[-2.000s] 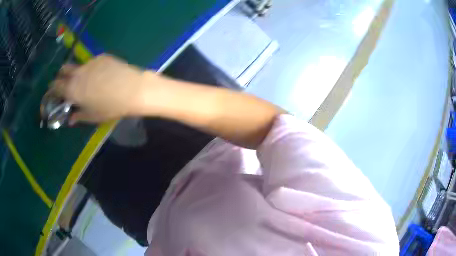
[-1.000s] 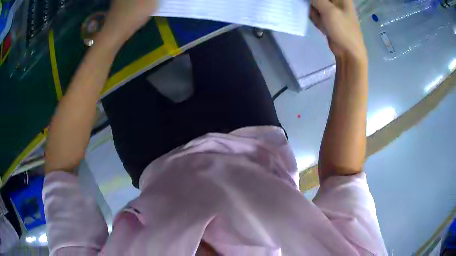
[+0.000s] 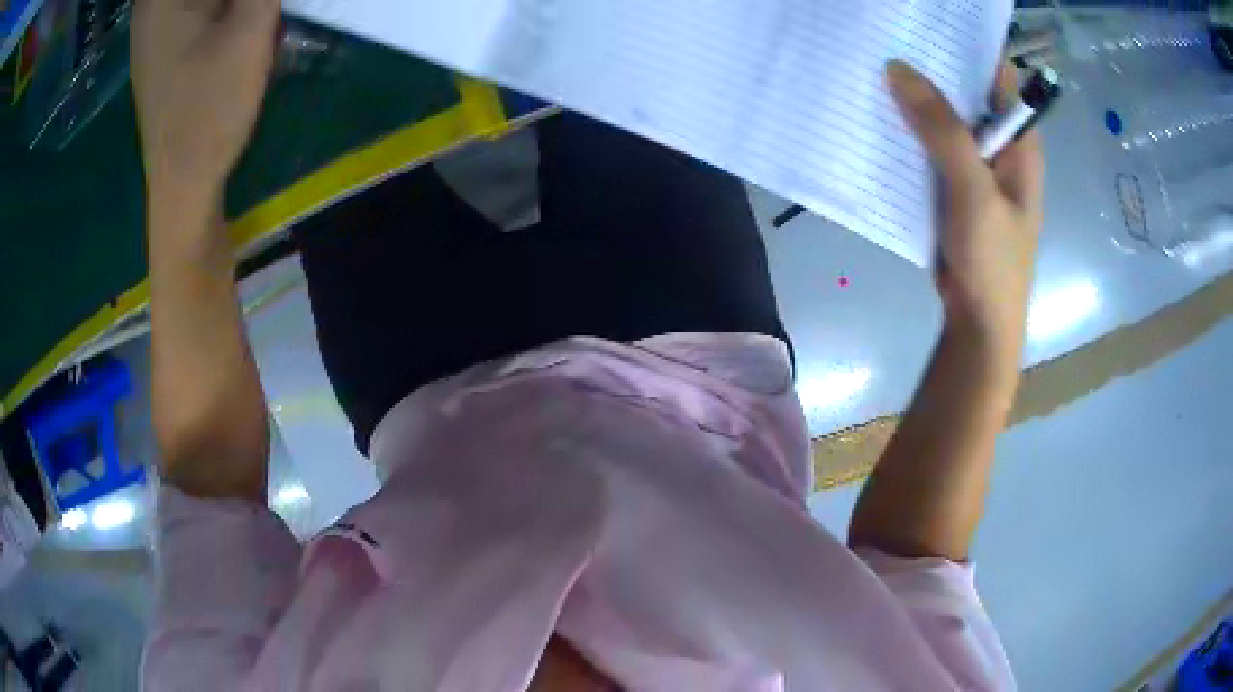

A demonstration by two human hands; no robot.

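A white record sheet with printed lines [image 3: 757,102] spans the top of the view, over the bench edge and my lap. My right hand [image 3: 980,203] grips its right end, thumb on top of the paper. A marker [image 3: 1017,114] with a white body and dark end also sticks out from between the fingers of my right hand. My left hand [image 3: 203,81] is at the sheet's left end near the top edge; its fingertips are cut off or hidden, so its hold on the paper cannot be made out.
The green bench mat [image 3: 345,102] with yellow tape [image 3: 365,165] lies at the upper left. Clear plastic trays [image 3: 1149,129] are at the upper right. A blue stool-like object [image 3: 88,433] stands on the floor at the left.
The sheet has come lower and further into view, showing more printed lines. The marker now shows in my right hand. My left hand has moved left.
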